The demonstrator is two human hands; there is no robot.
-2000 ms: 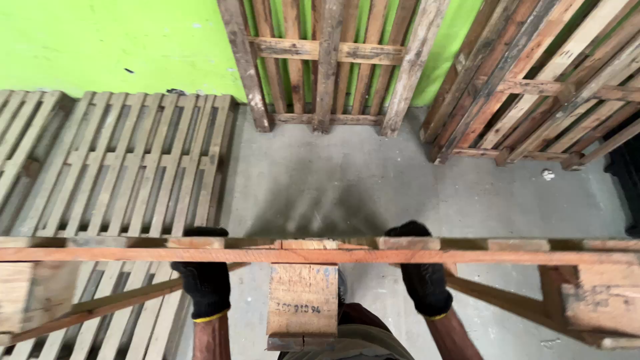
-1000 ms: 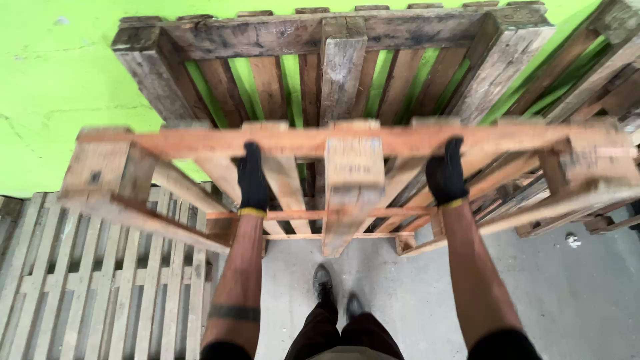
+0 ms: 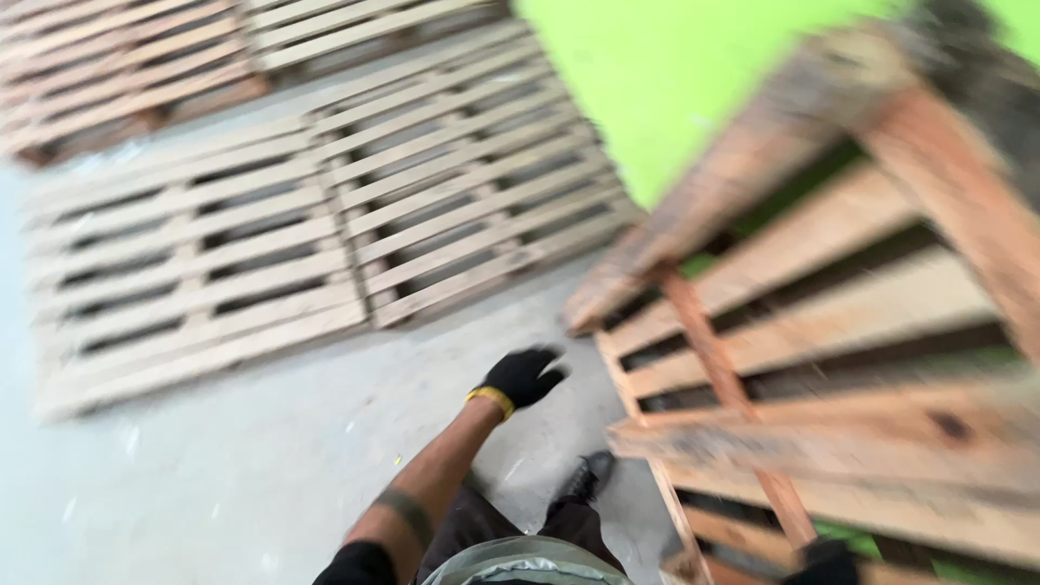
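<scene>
My left hand (image 3: 524, 380), in a black work glove with a yellow cuff, is off the wood over the concrete floor, its fingers apart and holding nothing. To its right a reddish wooden pallet (image 3: 845, 435) stands on edge, leaning toward the green wall, with its blocks and stringer boards facing me. At the bottom right edge, my right hand (image 3: 825, 561) shows only in part, gloved in black and blurred, close against the pallet. Whether its fingers grip the wood cannot be made out.
Pale wooden pallets (image 3: 479, 171) lie flat side by side at the left. A reddish pallet (image 3: 122, 65) lies flat beyond them at the upper left. The bright green wall (image 3: 642, 73) rises behind. My shoe (image 3: 587, 479) is on the concrete floor near the upright pallet.
My left hand has come off the pallet, which both hands were on earlier. The pallet now leans at the wall side, against or near the others. The view has swung left.
</scene>
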